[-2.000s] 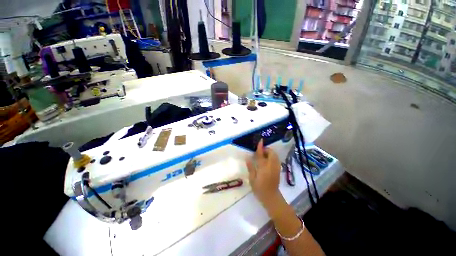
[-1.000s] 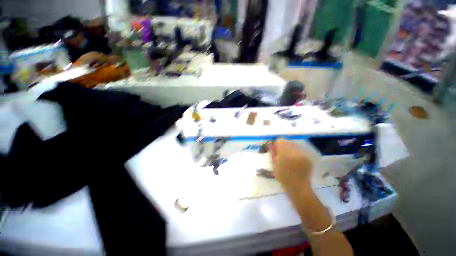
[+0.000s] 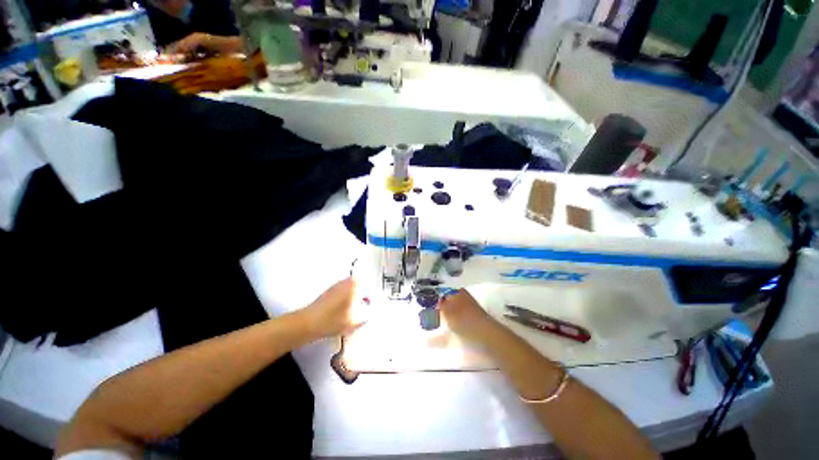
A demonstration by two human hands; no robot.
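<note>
The white lockstitch machine (image 3: 611,260) with a blue stripe and "JACK" lettering stands in front of me. My left hand (image 3: 334,310) is at the left side of the lit needle area, fingertips lost in the glare. My right hand (image 3: 462,314) is just right of the needle area, beside the tension dial (image 3: 453,260), its fingers partly hidden. I cannot tell whether either hand holds anything. Thread snips (image 3: 550,323) lie on the machine bed right of my right hand.
Black fabric panels (image 3: 206,189) heap on the left and hang over the table's front edge. White sheets (image 3: 83,162) lie on the heap. Tools with dark, red and blue handles (image 3: 690,367) lie at the right. Another person's arm (image 3: 206,43) shows at the back left.
The view has swung left and closer to the needle end. My right hand has moved from the control panel to beside the needle area. My left hand has come into view there.
</note>
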